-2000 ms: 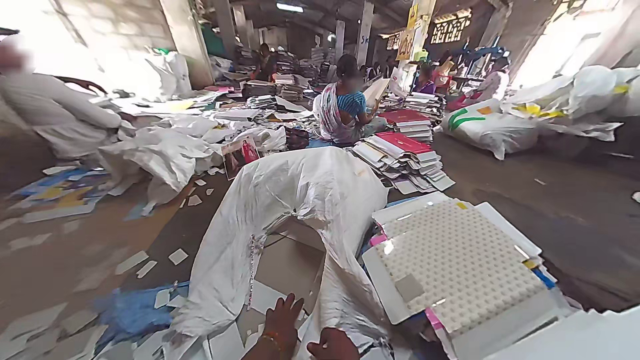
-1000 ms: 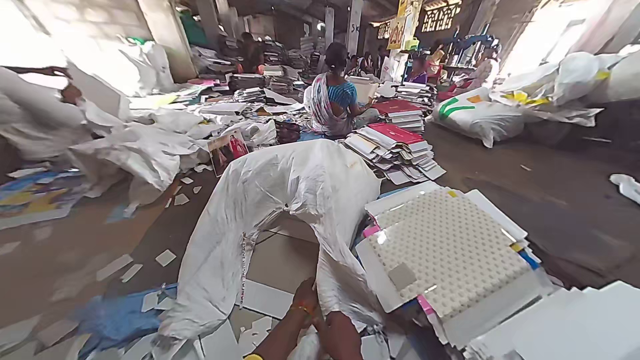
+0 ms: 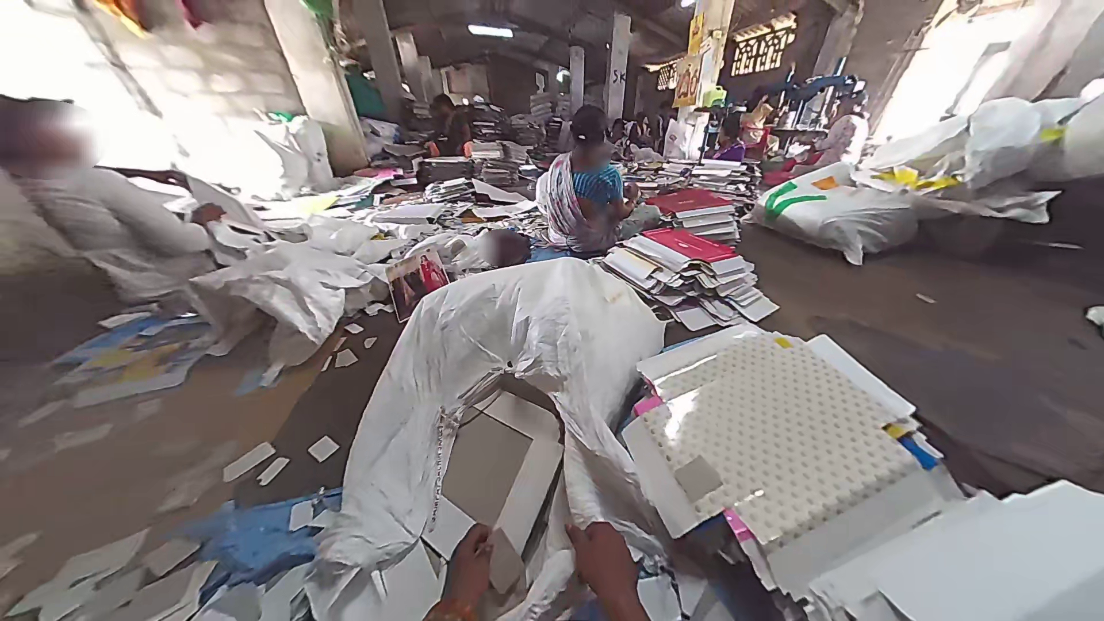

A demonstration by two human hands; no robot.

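Observation:
A large white woven plastic sack (image 3: pixel 535 310) lies in front of me, its mouth facing me. Inside the mouth are grey and white cardboard sheets (image 3: pixel 487 461). My left hand (image 3: pixel 470 556) is at the lower edge of the mouth, its fingers closed on a piece of white cardboard. To its right, my right hand (image 3: pixel 604 556) pinches the rim of the sack. Beside the sack on the right stands a stack of boards topped by a dotted, glossy cream sheet (image 3: pixel 772 431).
Red-topped stacks of card (image 3: pixel 690 246) stand beyond the sack, near a seated person (image 3: pixel 591 190). Another person (image 3: pixel 95 198) sits at left. Full sacks (image 3: pixel 837 211) lie at right. Card scraps (image 3: pixel 250 461) and blue plastic (image 3: pixel 259 535) cover the floor at left.
My hands, close together one second ago, are now apart, the right one on the sack's rim. Two seconds ago my left hand was spread over the cardboard at the sack's mouth.

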